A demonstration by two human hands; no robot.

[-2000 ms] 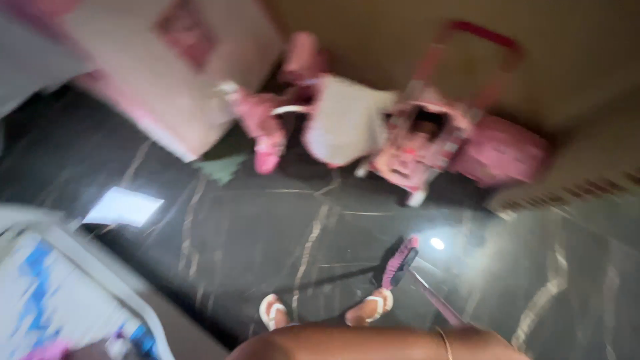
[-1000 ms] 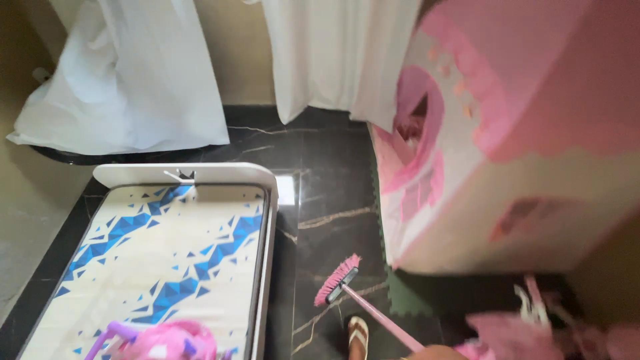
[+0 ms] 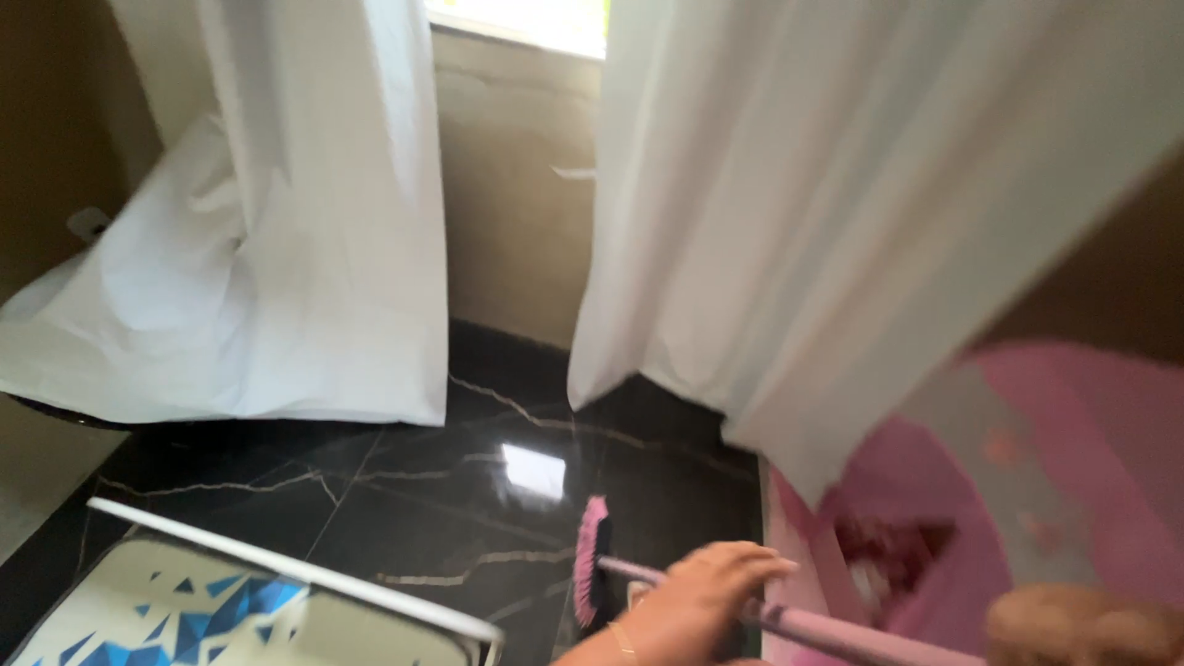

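Note:
A broom with pink bristles (image 3: 585, 560) stands on the dark marbled floor near the lower middle, its pink handle (image 3: 851, 638) slanting to the lower right. My left hand (image 3: 726, 587), with a thin bracelet at the wrist, lies over the handle a short way above the head; its fingers look stretched, and whether they grip is not clear. Farther up the handle, at the right edge, my right hand (image 3: 1078, 624) is closed around it, blurred.
A white-framed mat or mattress with blue triangles (image 3: 231, 606) fills the lower left. Long white curtains (image 3: 342, 231) (image 3: 740, 203) hang to the floor on both sides of a window. To the right stands a pink and white play tent (image 3: 1064, 462) with an opening.
The view has swung toward the window and curtains. My left hand now shows over the broom handle near its head; one second ago no hand was there.

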